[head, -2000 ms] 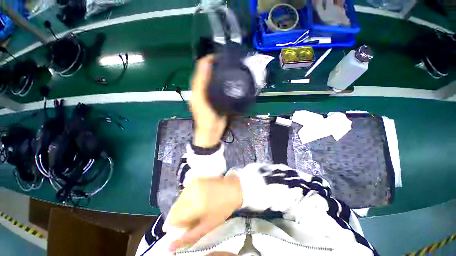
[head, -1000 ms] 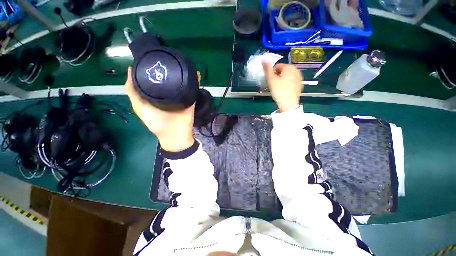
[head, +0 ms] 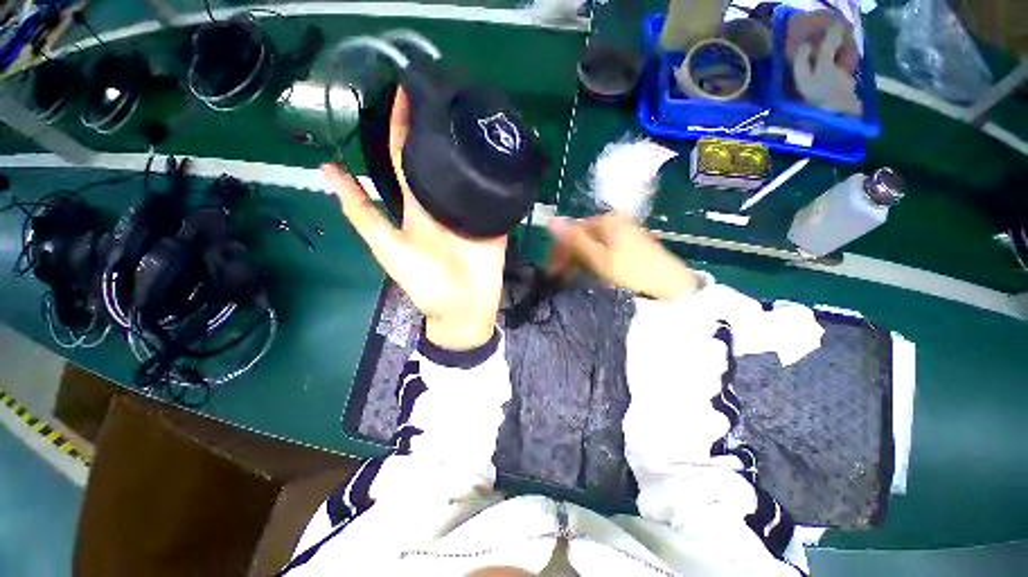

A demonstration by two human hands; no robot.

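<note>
A black headset (head: 473, 158) with silver arches and a pale emblem on its ear cup is held up over the back edge of the work mat (head: 564, 394). My left hand (head: 434, 254) holds it from below, with fingers behind the cup and the thumb spread to the left. My right hand (head: 626, 257) is to the right of the headset, blurred, its fingertips near the dark cable (head: 530, 299). Whether it grips anything cannot be told. A white crumpled tissue (head: 629, 171) lies just beyond my right hand.
Several headsets (head: 169, 271) are piled on the left, more behind them. A blue bin (head: 758, 118) with a tape roll (head: 715, 70), a yellow box (head: 729, 163) and a white bottle (head: 840, 212) stand back right. A cloth (head: 789, 333) lies on the mat; a carton (head: 169, 490) is lower left.
The headset has moved right and turned in my left hand, whose thumb is now spread. My right hand has drawn back from the tissue towards the headset. The view has shifted slightly.
</note>
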